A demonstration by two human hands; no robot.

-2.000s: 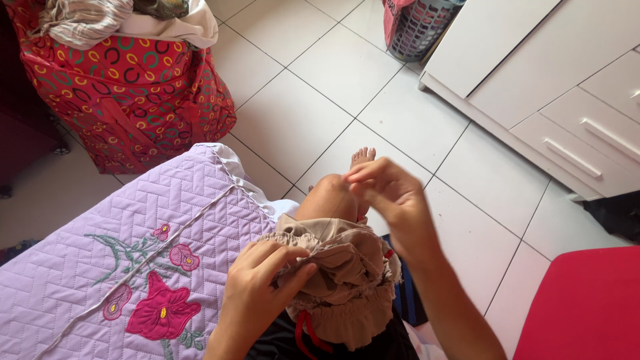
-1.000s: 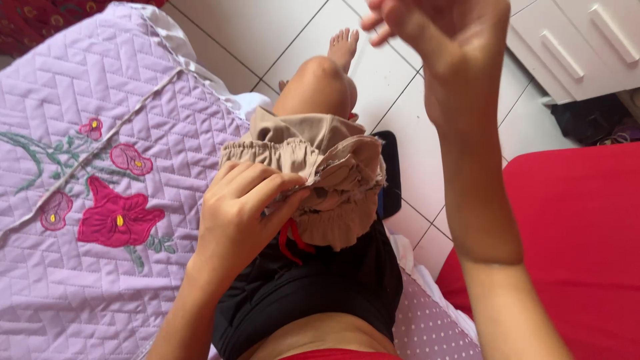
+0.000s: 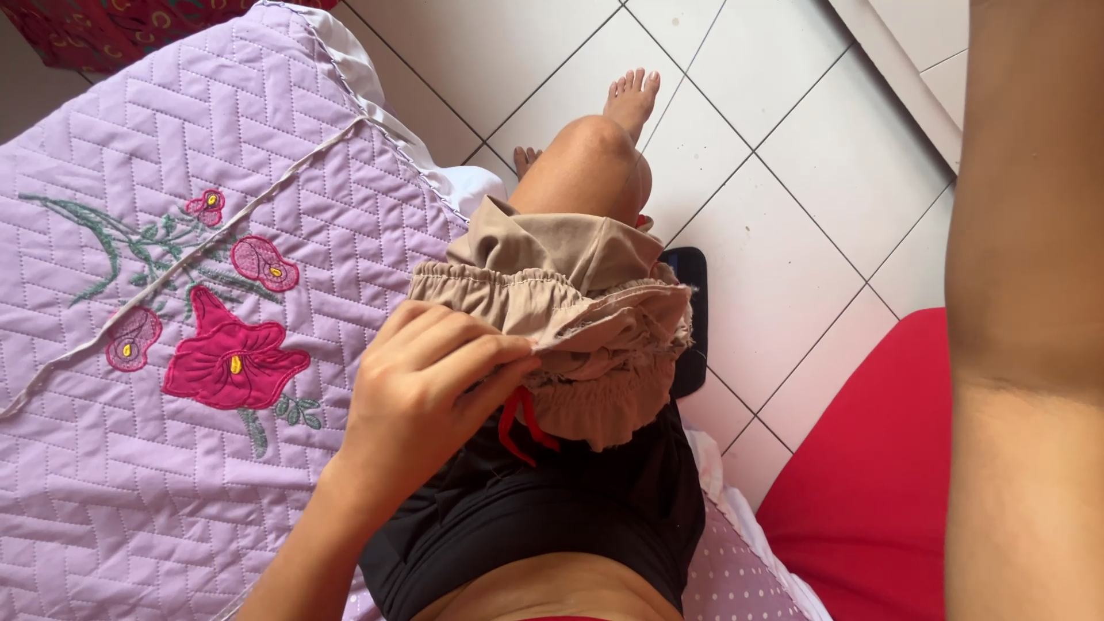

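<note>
My left hand [image 3: 440,379] pinches the edge of a bunched beige cloth piece [image 3: 595,345] between thumb and forefinger. The cloth has gathered elastic edges and frayed seams, and lies over my lap and thigh. A red cord [image 3: 519,427] hangs by it over my black shorts [image 3: 552,517]. My right forearm rises along the right side of the view; the hand itself is out of view. A thin white cord [image 3: 250,205] runs across the quilted lilac bedspread [image 3: 362,216] at the left. Whether a thread runs from the cloth to my right hand is hard to tell.
Embroidered flowers [image 3: 237,362] decorate the bedspread. A dark flat object [image 3: 690,362] is partly hidden behind the cloth. A red-covered surface [image 3: 871,466] is at the right, a patterned red bag [image 3: 147,26] at the upper left, and a white cabinet [image 3: 901,69] at the upper right, on the tiled floor.
My right hand has moved away from near the knee, up and right, and out of view. My left hand keeps hold of the cloth. The view has tilted down toward my lap.
</note>
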